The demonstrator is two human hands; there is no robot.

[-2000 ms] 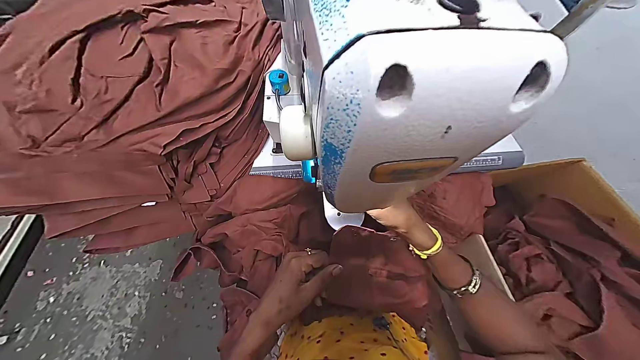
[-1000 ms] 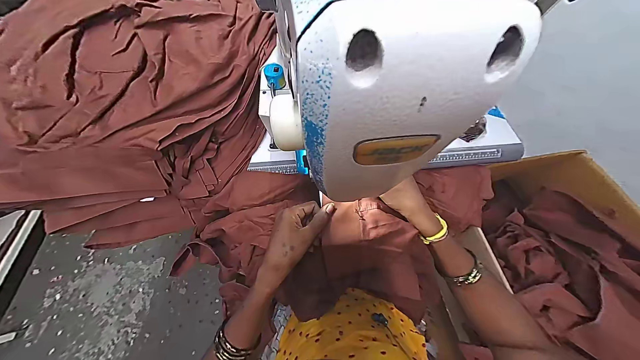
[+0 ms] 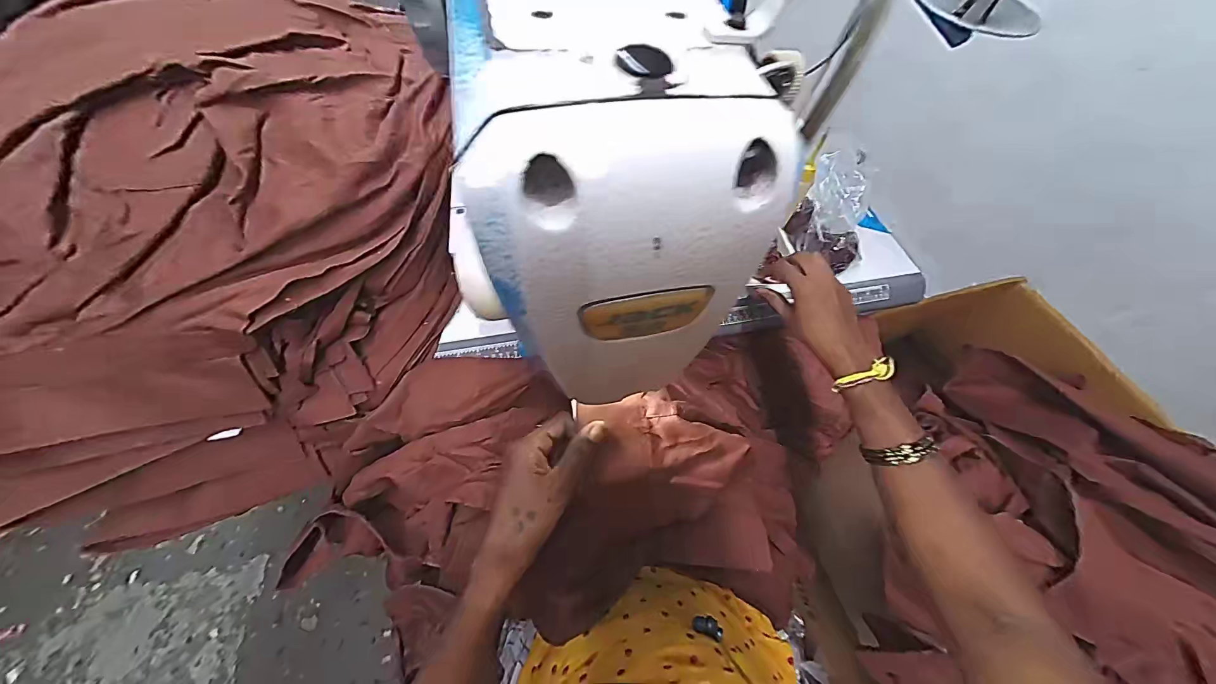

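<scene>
A white sewing machine head fills the upper middle and hides its needle. Reddish-brown fabric lies beneath it, lit by the machine's lamp, and drapes towards my lap. My left hand pinches the fabric's edge between thumb and fingers, just below the machine head. Off to the right, my right hand is at the machine bed, its fingers beside a clear plastic bag with dark contents. Whether those fingers hold anything, I cannot tell.
A large pile of brown fabric covers the left side. At the right, a cardboard box holds more brown cloth. The machine bed has a ruler edge. Speckled floor shows at lower left.
My right hand has left the fabric under the machine head and moved up and right to the bed by the plastic bag. My left hand remains at the fabric.
</scene>
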